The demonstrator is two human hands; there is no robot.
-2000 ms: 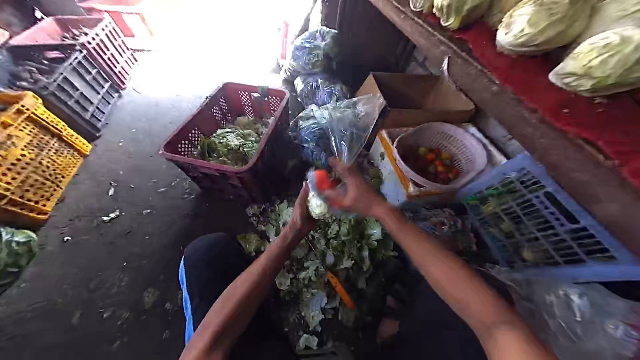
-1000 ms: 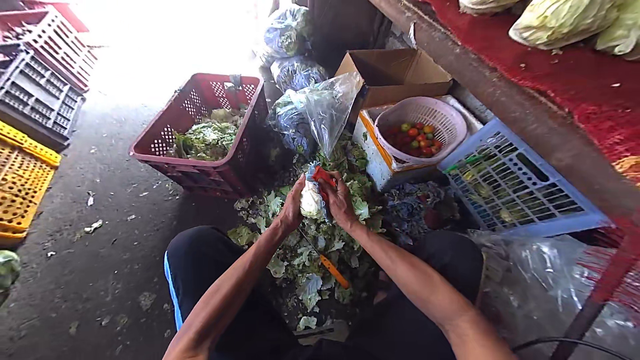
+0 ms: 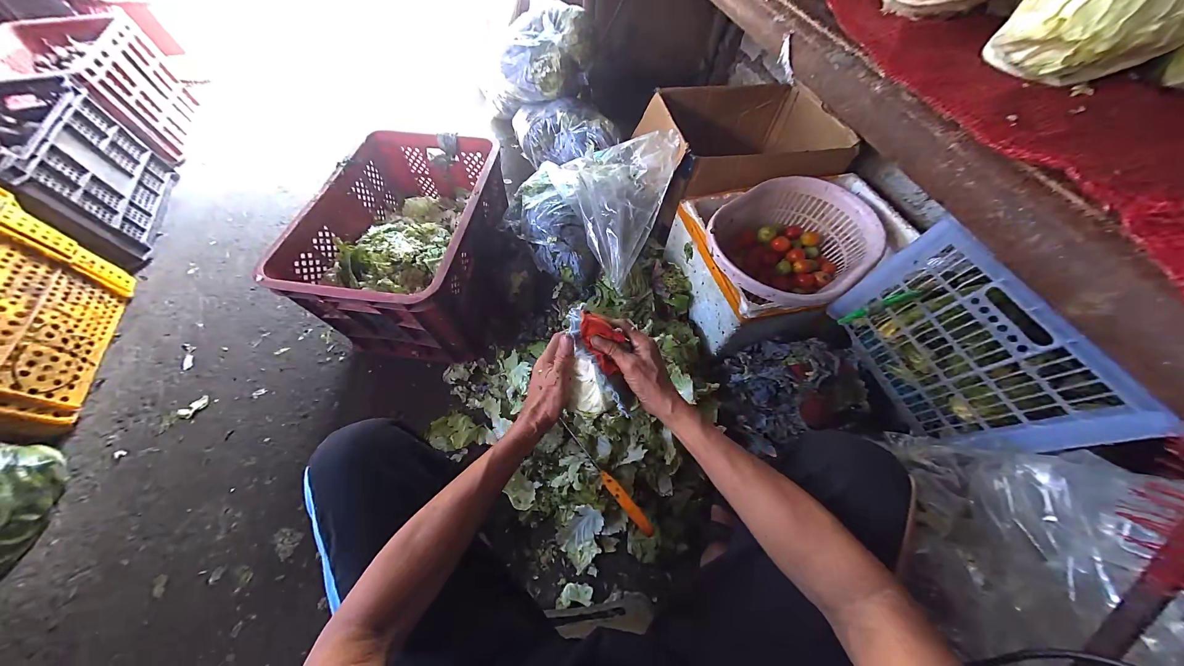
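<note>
Between my two hands is a pale leafy vegetable head [image 3: 589, 384], likely a cabbage. My left hand [image 3: 549, 384] cups its left side. My right hand [image 3: 640, 365] holds a red cloth [image 3: 601, 339] against its upper right side; a strip of bluish cloth shows along the vegetable too. My fingers hide part of both. Below my hands, a knife with an orange handle [image 3: 627, 504] lies on a heap of trimmed leaves [image 3: 546, 490], its thin blade pointing up and left.
A dark red crate [image 3: 370, 294] holding leaves stands ahead left. Bagged vegetables [image 3: 552, 208], a cardboard box [image 3: 768, 166], a pink basket [image 3: 869, 227] of small tomatoes [image 3: 795, 252] and a blue crate [image 3: 1017, 324] stand ahead and right. Yellow crates [image 3: 55, 324] are far left.
The red cloth is now spread wider on the vegetable under my right hand. Both hands stay around the vegetable, and the knife remains on the leaves. The view has shifted somewhat.
</note>
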